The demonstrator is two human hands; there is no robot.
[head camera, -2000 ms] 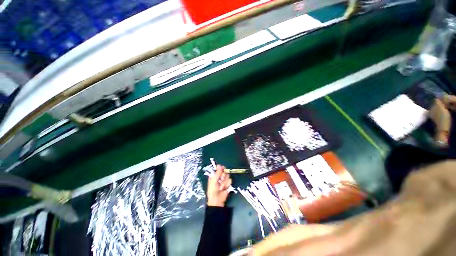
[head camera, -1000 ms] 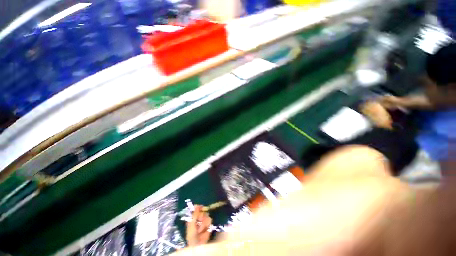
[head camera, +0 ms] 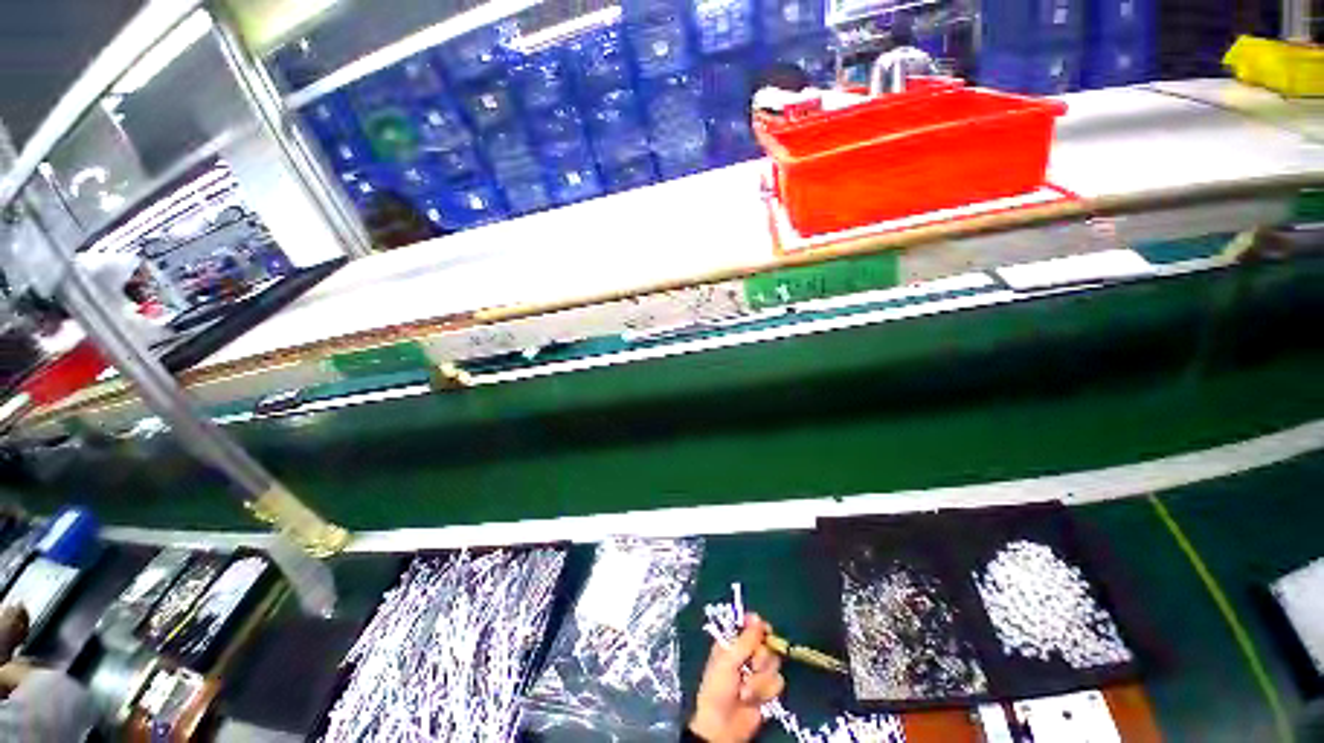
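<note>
My left hand (head camera: pixel 738 682) is at the bottom centre, closed around thin white strips (head camera: pixel 726 616) whose ends stick up above the fingers. A thin brassy tool (head camera: pixel 806 655) points right from the same hand. More white strip ends (head camera: pixel 857 729) spread to its right at the lower edge. Right of the hand are two black trays, one with fine specks (head camera: pixel 908 631), one with a heap of small white parts (head camera: pixel 1043 607). Below them an orange board (head camera: pixel 944 726) with white blocks (head camera: pixel 1067 717) is cut off by the frame. My right hand is out of view.
A black bulk tray heaped with strips (head camera: pixel 443 646) and a clear bag (head camera: pixel 617 639) lie left. A post (head camera: pixel 189 421) stands further left, near another person's hand (head camera: pixel 12 633). A white rail (head camera: pixel 697 521) runs behind the trays. A red bin (head camera: pixel 915 160) stands beyond.
The view has swung up and left. The large blurred skin area at the lower right has left the picture. The left hand still holds the strips and tool.
</note>
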